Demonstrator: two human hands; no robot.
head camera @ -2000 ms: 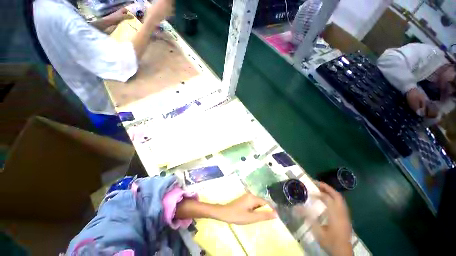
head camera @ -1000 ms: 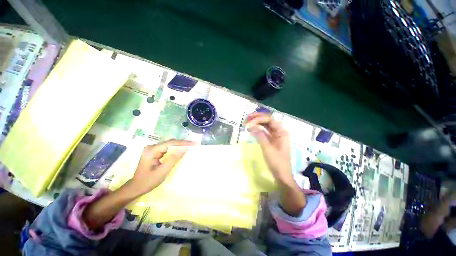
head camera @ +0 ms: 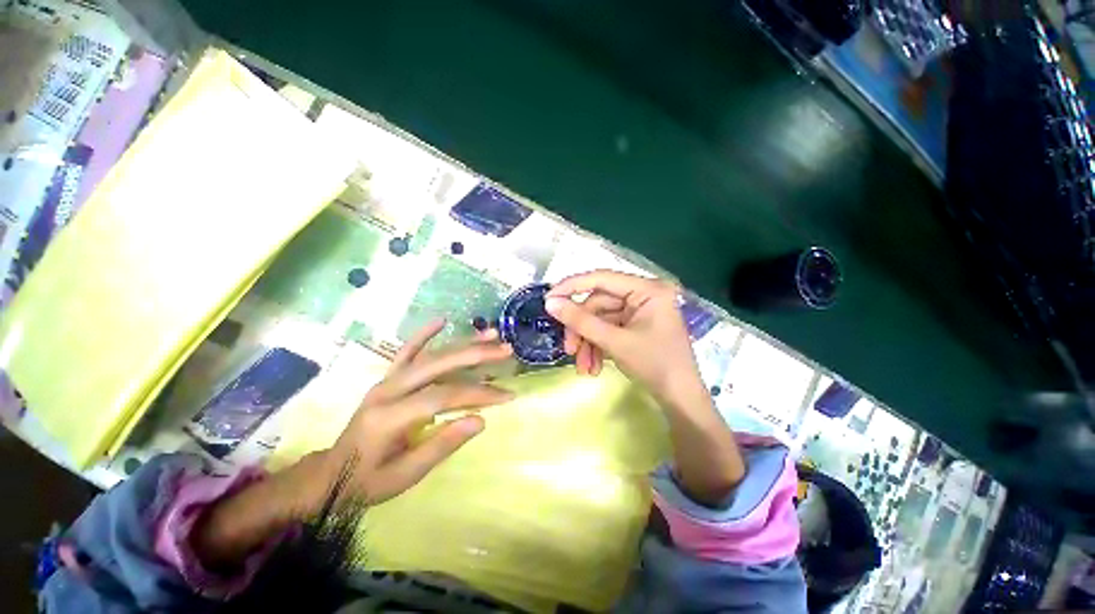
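A black cylindrical unit [head camera: 528, 326] stands on the bench at the back edge of a yellow sheet [head camera: 528, 480]. My right hand [head camera: 624, 324] is over its ringed round top, thumb and index finger pinched together at the top. Whether something small is between those fingertips is too small to tell. My left hand [head camera: 420, 414] lies over the yellow sheet with its fingers spread, the index fingertip close to the unit's left side. It holds nothing visible.
A stack of yellow sheets [head camera: 156, 264] lies at left. Another black unit [head camera: 787, 278] is on the green belt [head camera: 576, 132] beyond the bench. A black looped item [head camera: 847, 540] lies at right, near small dark dots. Black trays [head camera: 1021, 192] stand beyond the belt.
My right hand has moved left onto the unit's top. My left hand's fingers have opened off the sheet's edge. The view has shifted, and the unit on the belt appears farther right.
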